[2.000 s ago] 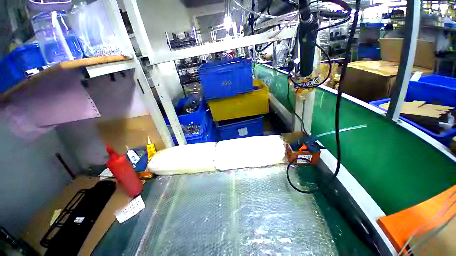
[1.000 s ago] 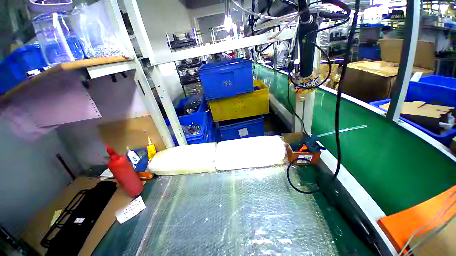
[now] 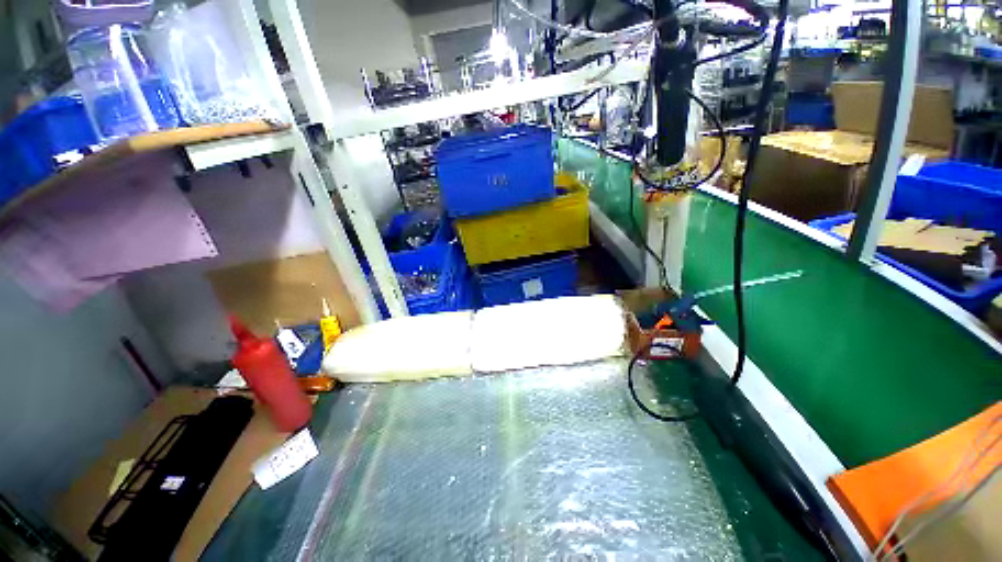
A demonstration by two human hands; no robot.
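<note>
Neither of my hands is in the picture. Nearest in front of me, a clear, shiny bubble wrap cover (image 3: 483,472) lies over the bench. Two long off-white padding rolls (image 3: 549,335) lie end to end along its back edge. A red squeeze bottle (image 3: 270,380) stands at the left, leaning in the view, with a white printed label card (image 3: 286,459) in front of it. A slim yellow bottle (image 3: 331,327) is behind the red one. A flat black slotted panel (image 3: 181,483) lies on cardboard at the left.
An orange-red parts box (image 3: 666,343) sits at the back right. A black tool (image 3: 672,104) and a black cable (image 3: 743,220) hang at the right. A green conveyor (image 3: 868,351) runs along the right, with an orange-edged stack (image 3: 917,472). Blue and yellow bins (image 3: 525,228) stand behind the bench.
The whole view has shifted very slightly. No object has visibly moved, and no hand has come in.
</note>
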